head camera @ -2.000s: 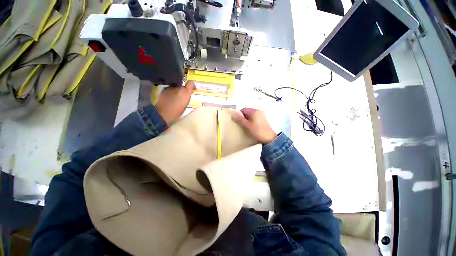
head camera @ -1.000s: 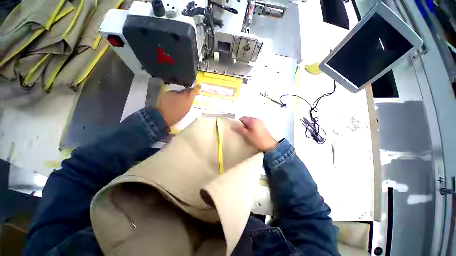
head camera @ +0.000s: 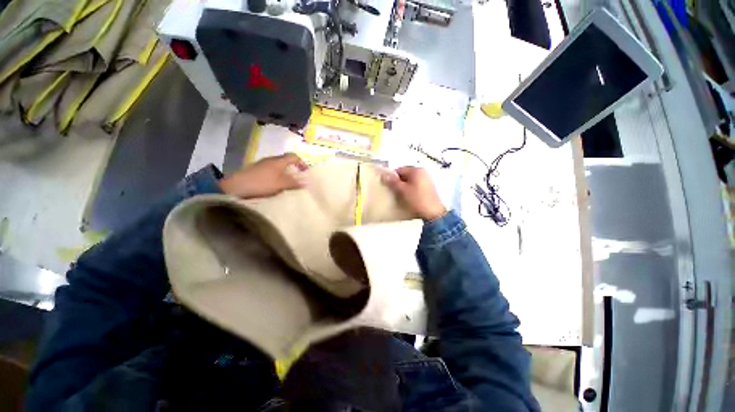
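Observation:
The beige workpiece [head camera: 322, 197] lies partly on the table and partly over my lap, rolled open like a tube towards me. A narrow yellow bound seam [head camera: 359, 193] runs down its flat front part. My left hand [head camera: 270, 175] holds the cloth's upper left edge between thumb and fingers. My right hand [head camera: 417, 191] holds the upper right edge, thumb on top. The yellow clamp frame [head camera: 345, 131] lies just beyond the cloth's far edge, beside the sewing machine head [head camera: 256, 71]. The fingers under the cloth are hidden.
Beige pieces with yellow edges [head camera: 76, 60] are heaped at the upper left. The control screen [head camera: 582, 79] stands at the upper right, with a yellow round object [head camera: 492, 109] beside it. A black cable bundle [head camera: 490, 203] lies on the white table [head camera: 540, 273].
My left hand has come back from the clamp frame to the cloth's upper left edge. The tube-shaped part has shifted up, and yellow shows at its lower edge. My right hand keeps its hold.

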